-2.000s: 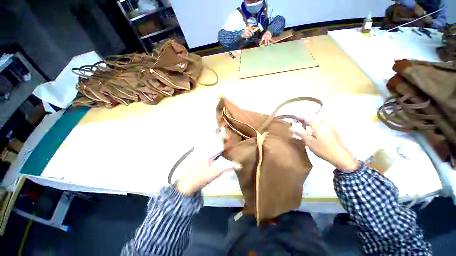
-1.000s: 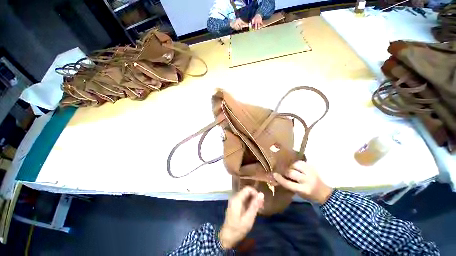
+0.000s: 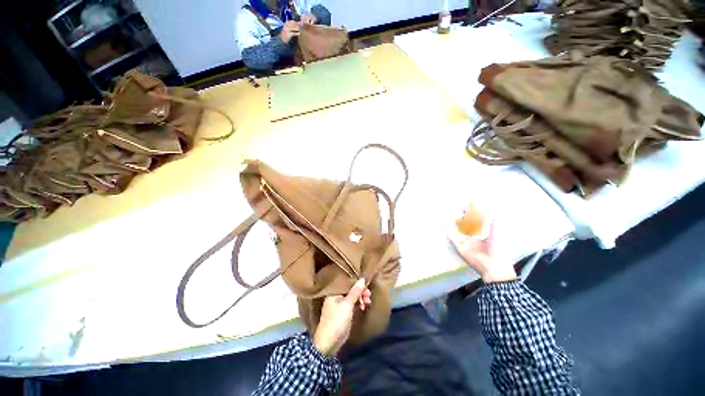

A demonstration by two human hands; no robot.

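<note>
A brown handbag [image 3: 317, 224] lies in front of me at the table's edge, its mouth partly open and its near end hanging over the edge. Its long brown handles stand out to the left and right. My left hand [image 3: 338, 313] pinches the near end of the zip [image 3: 309, 224]. My right hand [image 3: 481, 251] is to the right of the bag, at the glue bottle [image 3: 470, 223], fingers around its amber part. The bottle's outline is washed out by glare.
A pile of brown bags [image 3: 100, 147] lies at the left. A stack of brown bags [image 3: 580, 116] lies at the right, with more behind it. A green mat [image 3: 325, 87] is at the far side, where a person [image 3: 282, 35] handles a brown piece.
My right hand has left the bag and moved right to the glue bottle. My left hand has taken hold of the zip end. The view has turned to the right.
</note>
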